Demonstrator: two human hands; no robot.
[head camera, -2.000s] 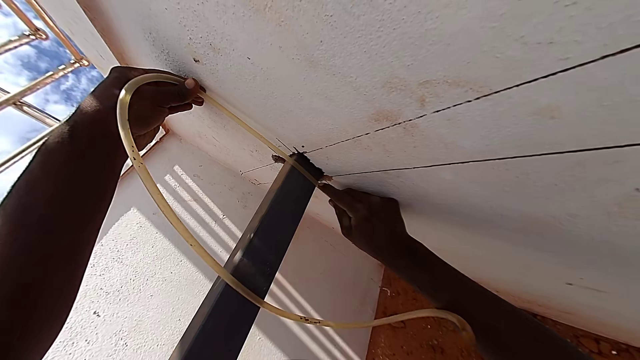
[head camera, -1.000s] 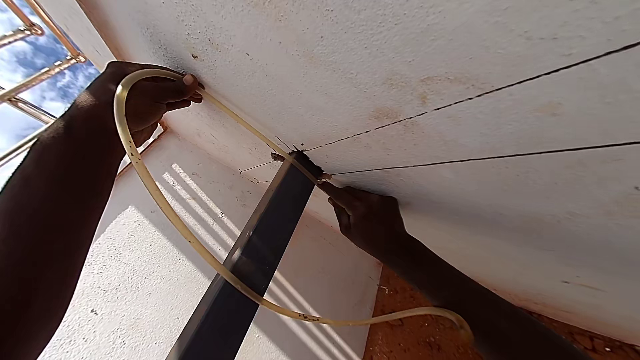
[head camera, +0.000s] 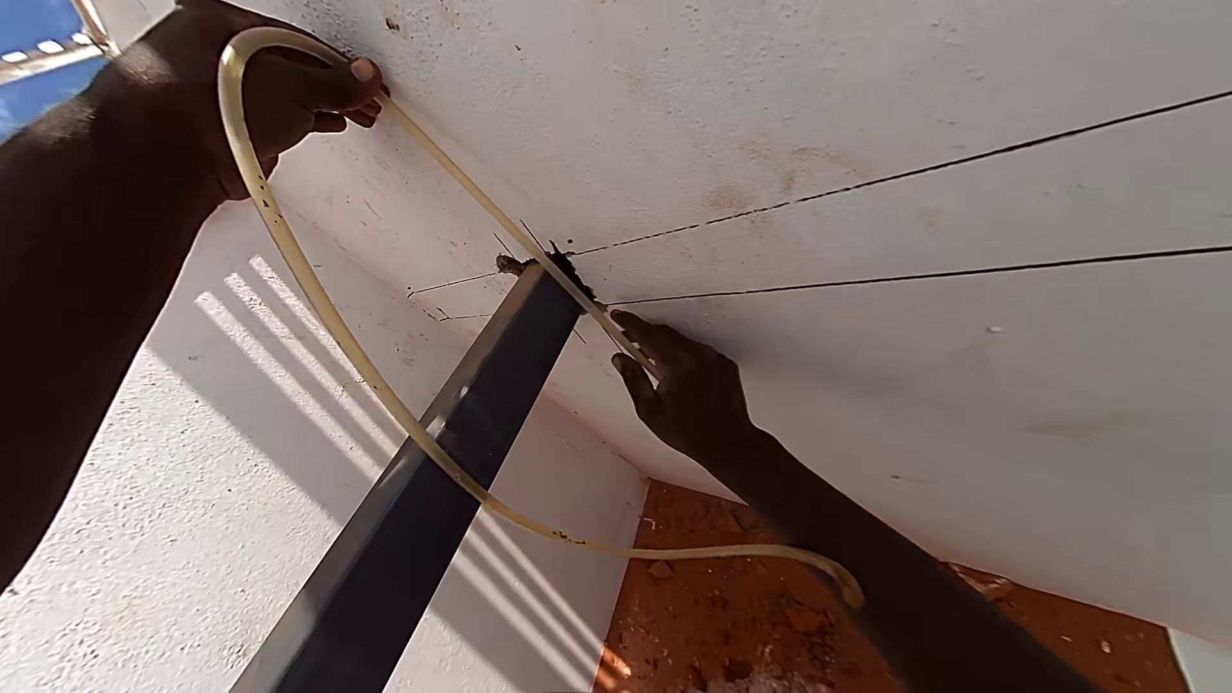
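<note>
A clear, yellowish flexible tube (head camera: 327, 308) loops from my left hand (head camera: 308, 96), which pinches it against the white wall at upper left. From there one stretch runs straight down across the end of a dark metal beam (head camera: 481, 423), where it enters a rough hole in the wall. My right hand (head camera: 688, 385) lies against the wall just right of the beam, its thumb and fingers around the straight stretch of tube. The slack loop crosses in front of the beam and passes to my right forearm, where its course is hidden.
Two dark lines (head camera: 895, 276) run along the white wall (head camera: 962, 404) from the beam's end towards the right. A second white wall (head camera: 212, 433) with striped sunlight stands at left. Reddish soil (head camera: 731, 616) lies below. A bit of railing and sky shows at upper left.
My right hand has slid down and away from the beam's end along the tube, and its thumb now stands apart from its fingers. My left hand keeps its hold on the wall.
</note>
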